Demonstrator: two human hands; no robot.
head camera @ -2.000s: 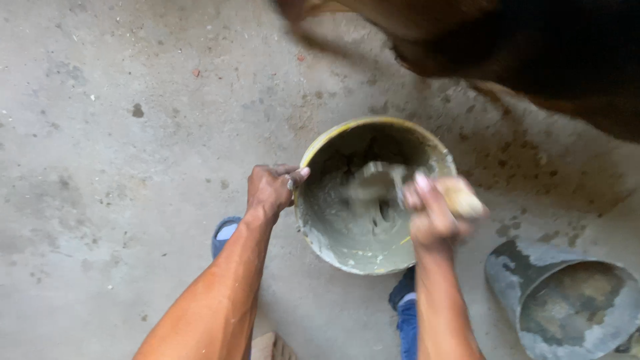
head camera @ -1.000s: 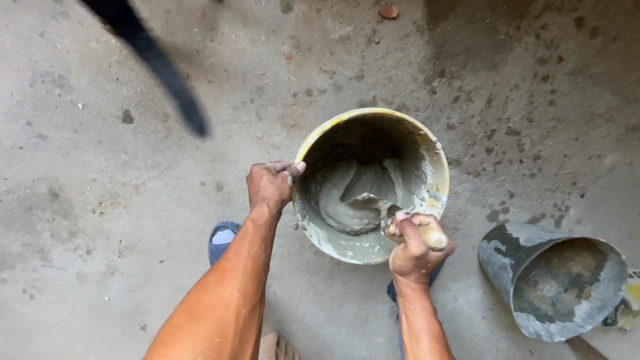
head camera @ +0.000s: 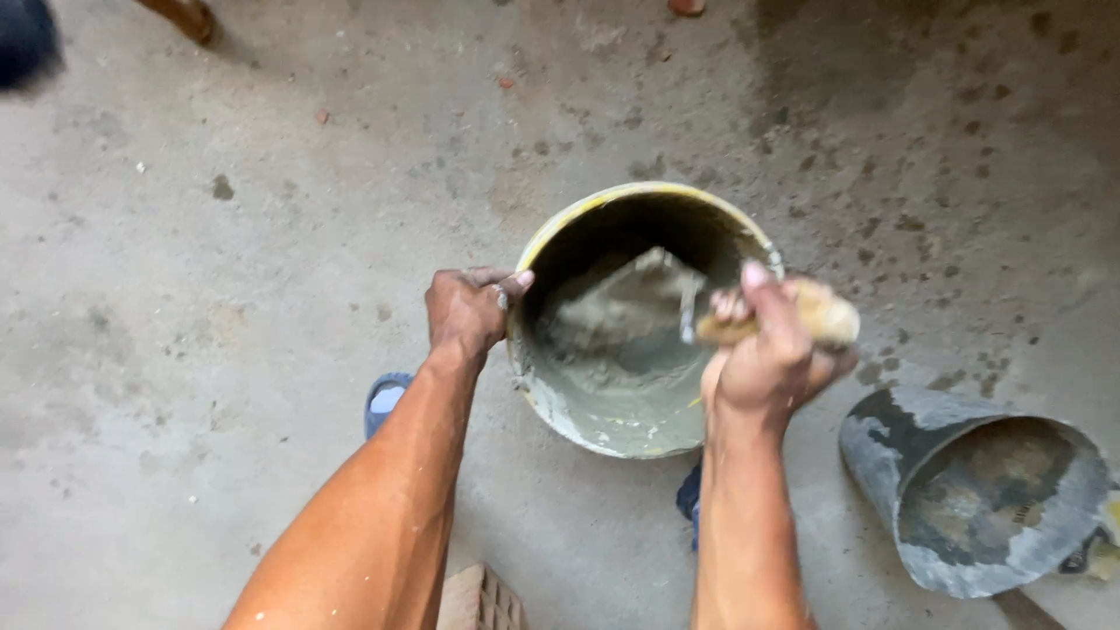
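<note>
A round bucket [head camera: 647,444] with a yellowish, mortar-smeared rim stands on the concrete floor, holding wet grey mortar [head camera: 604,359]. At its left rim, my left hand [head camera: 472,306] grips the edge with the thumb over the top. My right hand [head camera: 774,346], over the right rim, is closed around the wooden handle [head camera: 827,317] of a trowel. The trowel's blade [head camera: 643,284] is inside the bucket, blurred and coated with mortar, so its edges are hard to make out.
A second, grey-stained bucket [head camera: 919,411] is at the right. A perforated brick [head camera: 477,599] lies at the bottom. A sandal [head camera: 385,402] on a foot is left of the bucket. A wooden leg [head camera: 184,17] and a dark blurred thing are at the upper left. Small red fragments [head camera: 687,7] lie on the floor.
The trowel blade, low in the mortar a second ago, now shows higher in the bucket, and my right hand has turned with the handle. The large dark shape at the top right has gone from view.
</note>
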